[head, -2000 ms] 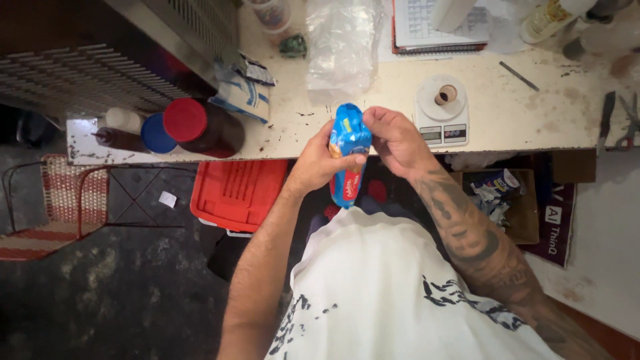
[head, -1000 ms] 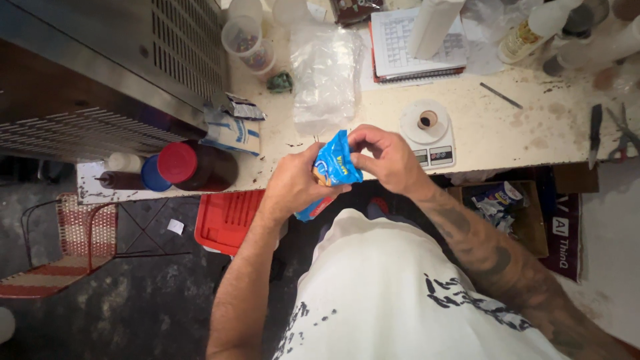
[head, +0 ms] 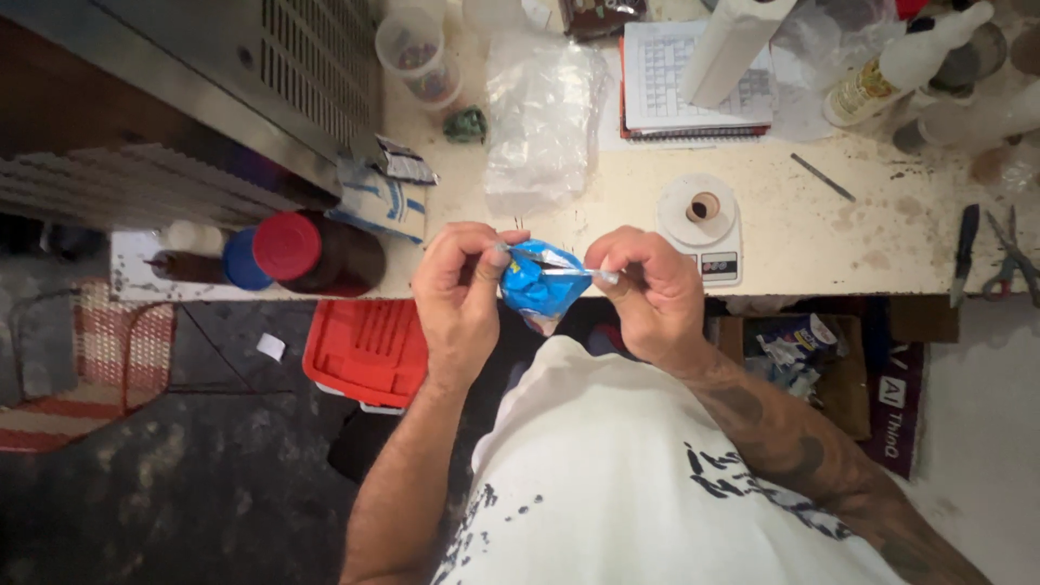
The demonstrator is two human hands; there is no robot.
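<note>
A blue foil packet (head: 543, 288) hangs between both hands just off the front edge of the worktop, its top stretched into a narrow slit. My left hand (head: 463, 296) pinches the top's left corner between thumb and fingers. At the right corner, the thumb and fingertips of my right hand (head: 646, 292) grip the silvery edge. What the packet holds inside is hidden. Behind my right hand, a small white digital scale (head: 721, 264) bears a white disc (head: 678, 213) with a short brown tube standing on it.
Along the worktop (head: 617, 175) lie a clear plastic bag (head: 540, 114), a spiral notebook (head: 650, 73), a thin dark rod (head: 822, 177) and scissors (head: 1011, 256). Red-lidded jar (head: 286, 246) stands front left. Below are a red bin lid (head: 370, 349) and an open cardboard box (head: 849, 366).
My hands have moved apart, each now at one corner of the packet. Its top, bunched up two seconds ago, is now spread wide between them.
</note>
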